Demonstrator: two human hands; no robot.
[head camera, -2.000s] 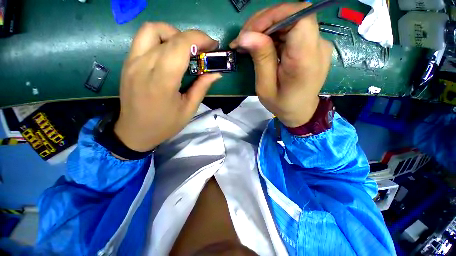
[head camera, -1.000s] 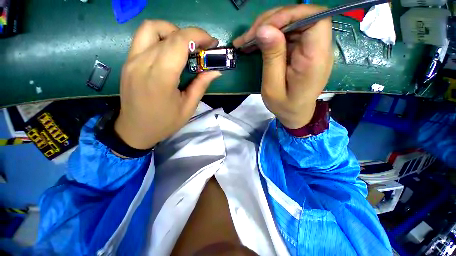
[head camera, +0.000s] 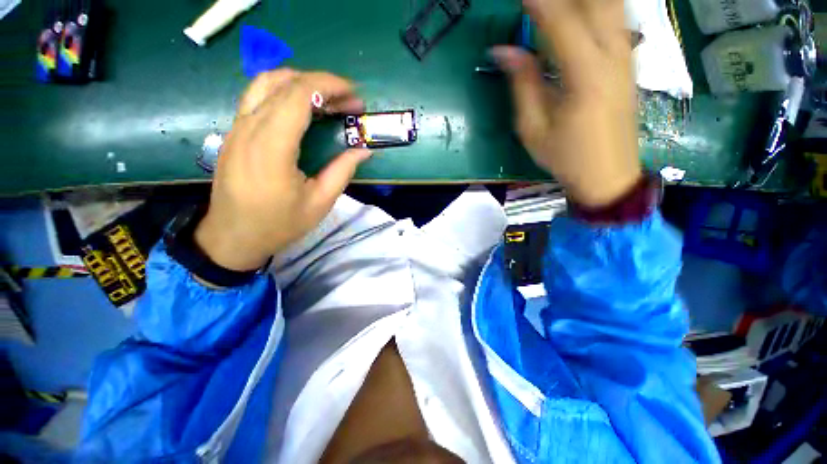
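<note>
My left hand (head camera: 267, 172) holds the small black device (head camera: 385, 129) by its left end, between thumb and finger, over the green mat. The device's dark, reflective screen and gold-orange edge face up. My right hand (head camera: 585, 109) is blurred and off to the right of the device, its fingers reaching the top edge of the picture. Whether it grips anything cannot be told. The long grey tool is not clearly visible. Something blue shows by its fingers.
A blue pick (head camera: 264, 51), a white tube (head camera: 218, 20) and a black frame (head camera: 435, 25) lie on the green mat (head camera: 145, 118). A small clear-dark cover (head camera: 210, 152) is partly behind my left hand. White cloth (head camera: 660, 54) and whitish bottles (head camera: 745, 62) are at the right.
My right hand has moved away from the device, right and up. The view has shifted, showing more of the black frame and the white tube. My left hand still holds the device.
</note>
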